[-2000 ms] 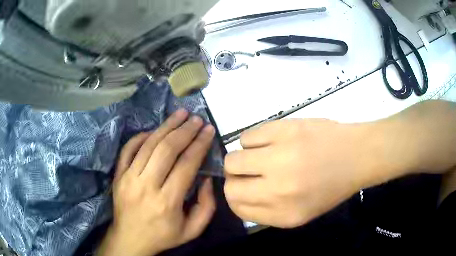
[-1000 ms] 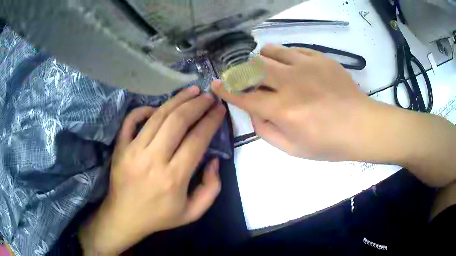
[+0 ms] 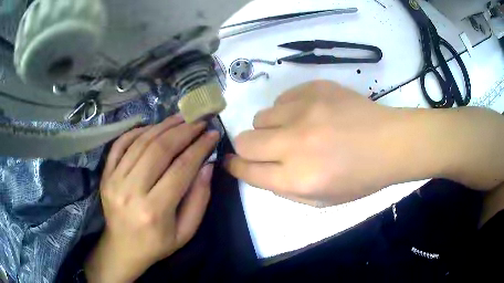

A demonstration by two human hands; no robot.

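Note:
Blue-grey patterned fabric [image 3: 41, 221] lies gathered at the left, under the sewing machine head [image 3: 138, 33]. Dark cloth [image 3: 224, 215] runs beside it and down over the table's front edge. My left hand [image 3: 157, 188] lies flat on the patterned fabric, fingertips just below the tan ribbed knob [image 3: 202, 103]. My right hand [image 3: 315, 143] is to its right, fingers curled, thumb and fingertips at the edge of the dark cloth. The knob and machine head hide the needle area.
On the white machine bed lie tweezers [image 3: 293, 19], black thread snips [image 3: 331, 52] and a perforated metal disc [image 3: 241, 70]. Black scissors [image 3: 442, 72] lie at the upper right. The table's front edge [image 3: 320, 235] borders my black clothing.
My right hand has moved back down from beside the knob to the dark cloth's edge, uncovering the snips and disc. My left hand sits slightly further left in view. The camera view has shifted.

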